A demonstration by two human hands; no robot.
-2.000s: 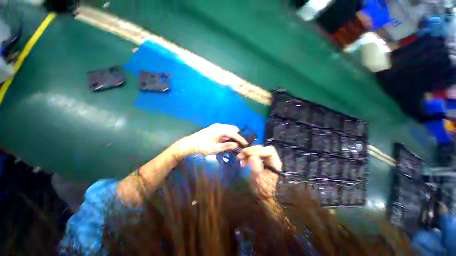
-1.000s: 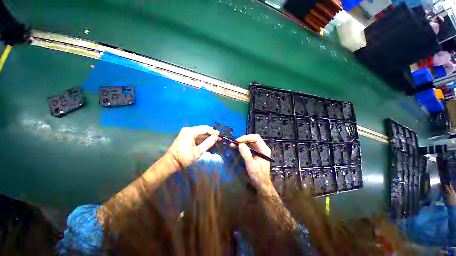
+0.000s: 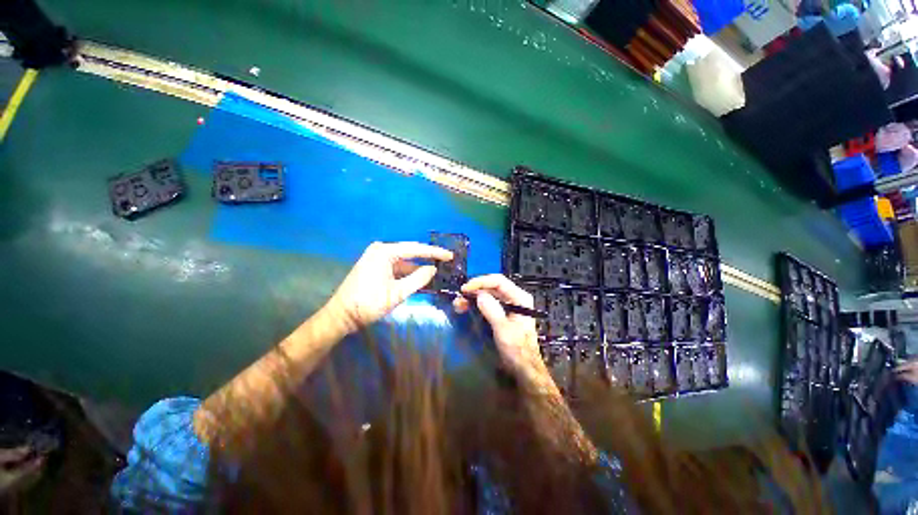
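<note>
A black plastic housing [image 3: 452,264] is held by my left hand [image 3: 385,281] over the blue film [image 3: 342,216], its long side pointing away from me. My right hand [image 3: 505,316] holds a thin dark pen-like tool [image 3: 523,310] just right of the housing's near end. The tool's tip is too small to tell whether it touches. Two more black housings lie to the left, one on the green surface [image 3: 147,188] and one at the film's left part [image 3: 249,182].
A black compartment tray [image 3: 601,286] filled with dark parts stands right of my hands. Another black tray [image 3: 808,342] lies farther right, near another person's blue sleeve [image 3: 899,443]. A pale double rail [image 3: 403,171] runs behind the film. Hair covers the lower middle of the view.
The held housing has turned from slanted to nearly upright in view and shows more. My left fingers now lie across it, and the tool has shifted nearer its lower end. The camera view has shifted slightly.
</note>
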